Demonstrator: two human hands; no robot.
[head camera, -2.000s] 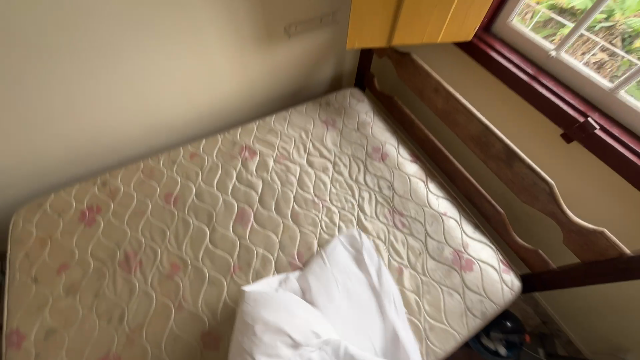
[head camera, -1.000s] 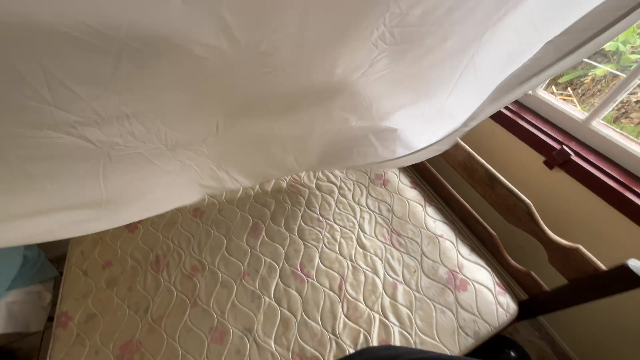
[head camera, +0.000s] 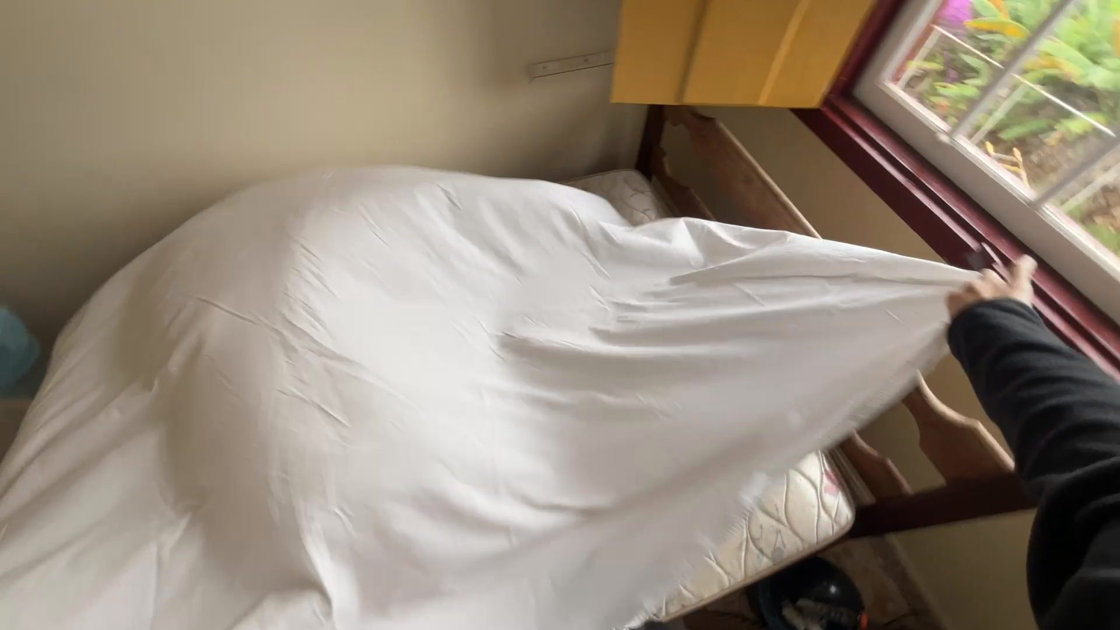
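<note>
My right hand (head camera: 993, 284), below a black sleeve, grips the edge of a white sheet (head camera: 420, 350) at the right, near the window. From there the cloth stretches in folds to the left and billows over the bed. A quilted mattress (head camera: 761, 529) with a floral pattern shows under its lower right edge, and another bit of it shows at the far corner. Most of the mattress is hidden. My left hand is outside the view.
Beyond the bed's right end stand a wooden headboard (head camera: 752, 175) and a window with a dark red sill (head camera: 927, 197). A yellow cabinet (head camera: 735, 52) juts out above the far corner. A dark round object (head camera: 809, 591) lies on the floor below the mattress.
The white sheet, bunched low on the mattress two seconds ago and raised high across the view one second ago, now spreads over most of the bed. My right hand has come into view at the right.
</note>
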